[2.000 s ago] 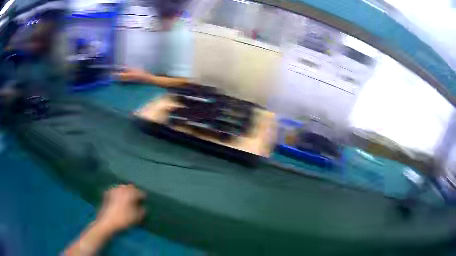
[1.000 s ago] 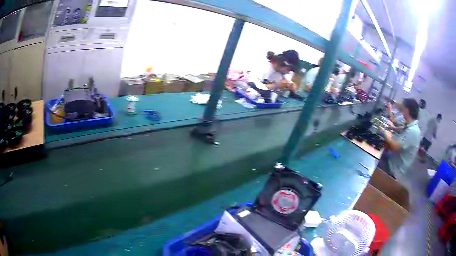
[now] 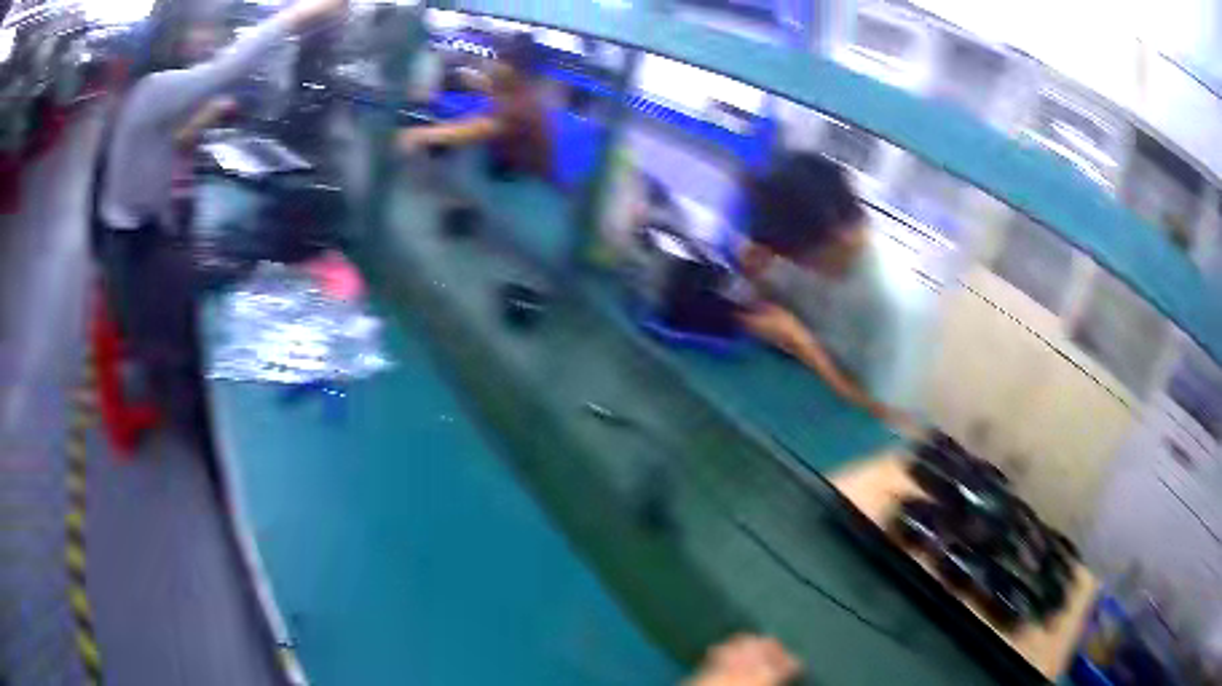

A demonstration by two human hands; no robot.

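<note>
My left hand (image 3: 748, 663) is at the bottom edge, right of the middle, over the near side of the green belt (image 3: 643, 536). It is blurred and cut off, its fingers look curled, and I cannot tell if it holds anything. My right hand is not in view. A thin black cord (image 3: 818, 576) lies on the belt beyond my hand. Black round housings (image 3: 992, 523) sit crowded on a tan board (image 3: 871, 485) at the right.
A person (image 3: 858, 288) sits across the belt by a blue bin (image 3: 690, 335), an arm reaching towards the board. Clear plastic (image 3: 295, 328) lies on the near bench (image 3: 442, 563). Another person (image 3: 161, 201) stands at far left. Black items (image 3: 520, 304) lie on the belt.
The view has swung from the right side of the line to the left. The fan and white basket have left view; the board now shows at right and my left hand at the bottom.
</note>
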